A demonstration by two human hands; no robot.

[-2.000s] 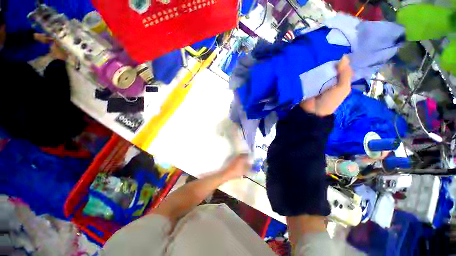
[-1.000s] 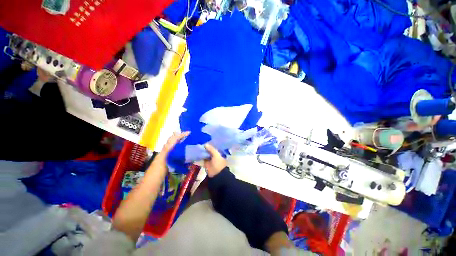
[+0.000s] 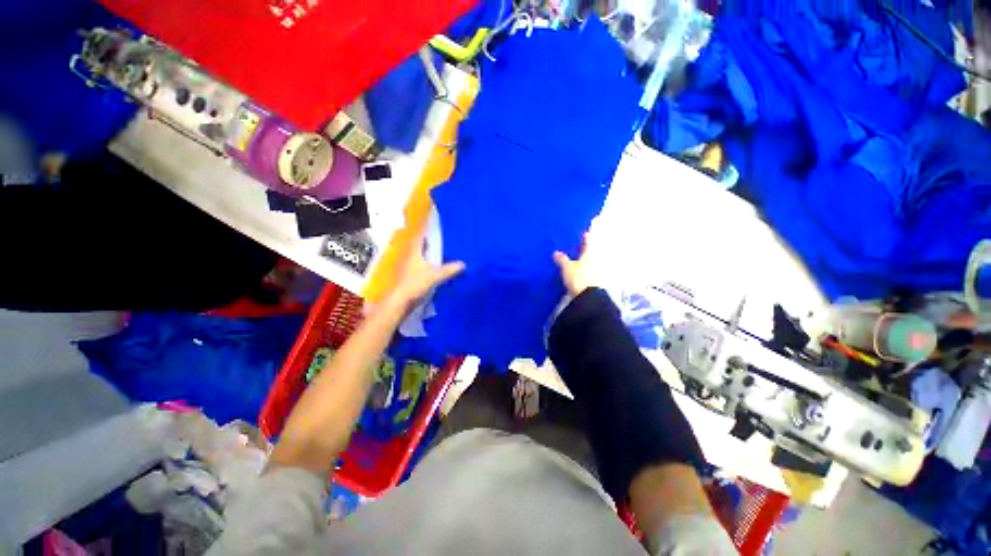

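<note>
Bright blue cut panels lie in a large pile on the white table, with the near edge at the table's front edge. Pale blue cloth shows at their left side. My left hand is at their left edge, thumb on top and the other fingers at the side, partly hidden. My right hand, with a dark sleeve on the forearm, holds the right edge, its fingers partly hidden.
A white sewing machine stands at the right. Another machine with a purple end is at the left, near a person's dark clothing. A red sheet hangs at the top. A red basket is below the table. Blue cloth is heaped at the upper right.
The pale blue pieces on top at the near end are no longer seen; plain blue cloth shows there. My hands have moved apart to the two sides of the pile. The view has shifted.
</note>
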